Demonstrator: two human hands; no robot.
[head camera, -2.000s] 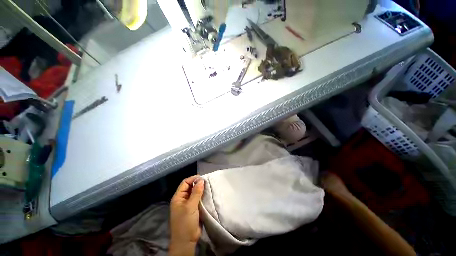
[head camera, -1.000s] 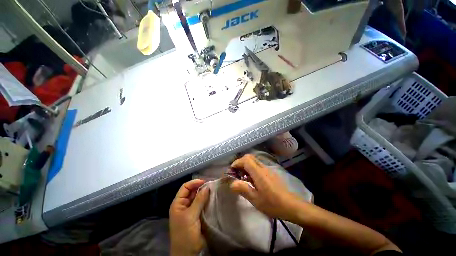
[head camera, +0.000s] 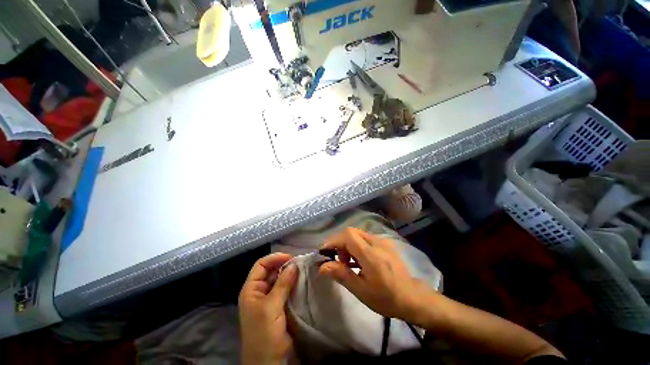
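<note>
The light grey-beige garment piece lies on my lap below the table's front edge. My left hand pinches its edge between thumb and fingers. My right hand is closed around small dark thread snips, mostly hidden by the fingers, with their tip at the garment's edge just right of my left fingertips. Dark cords hang down over the cloth below my right hand.
The white JACK sewing machine stands on the white table. A brown bundle, grey scissors and a small metal attachment lie on its bed. A yellow plastic piece is at upper left. A white basket holds cloth at right.
Two seconds ago my right hand was away to the right; it came in to the cloth edge with the snips. Since one second ago it has moved slightly down, still beside my left hand.
</note>
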